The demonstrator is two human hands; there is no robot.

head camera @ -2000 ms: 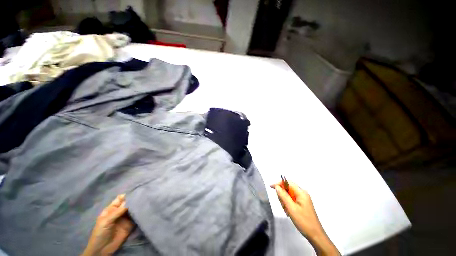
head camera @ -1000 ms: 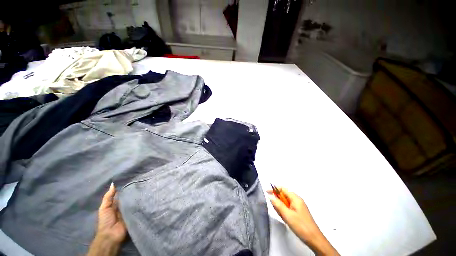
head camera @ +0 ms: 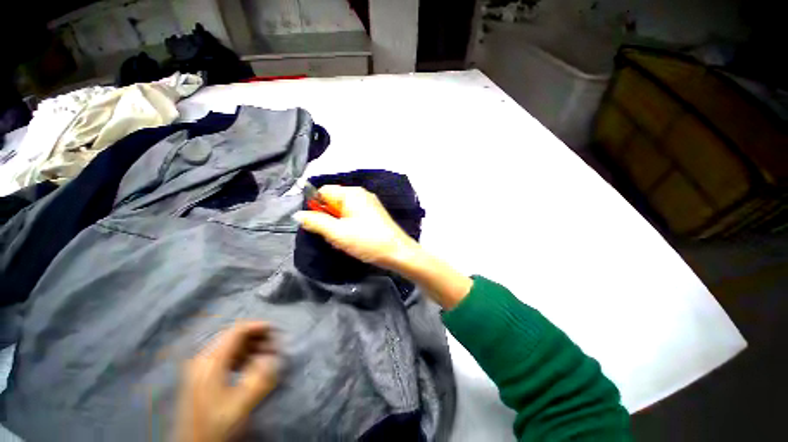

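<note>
A grey and dark navy garment (head camera: 138,302), grey wrong side up, is spread across the near left of the table. My right hand (head camera: 359,229) is over its navy collar-like part (head camera: 333,259), holding thread snips (head camera: 321,202) with orange-red handles, their short blades pointing up and left. Whether its fingers also pinch the cloth is hidden. My left hand (head camera: 229,380) is blurred over the grey cloth at bottom centre, fingers curled; I cannot tell whether it holds any cloth.
The white table (head camera: 553,259) runs to a corner at the right. Another grey and navy garment (head camera: 216,155) lies beyond. A pale pile (head camera: 104,129) is at the far left. Beside the table stand a whitish bin (head camera: 562,82) and a brown panelled object (head camera: 683,147).
My right hand has moved from the bare table at the right, up and left onto the navy part, with the snips. That part has shifted and bunched. My left hand has moved slightly right.
</note>
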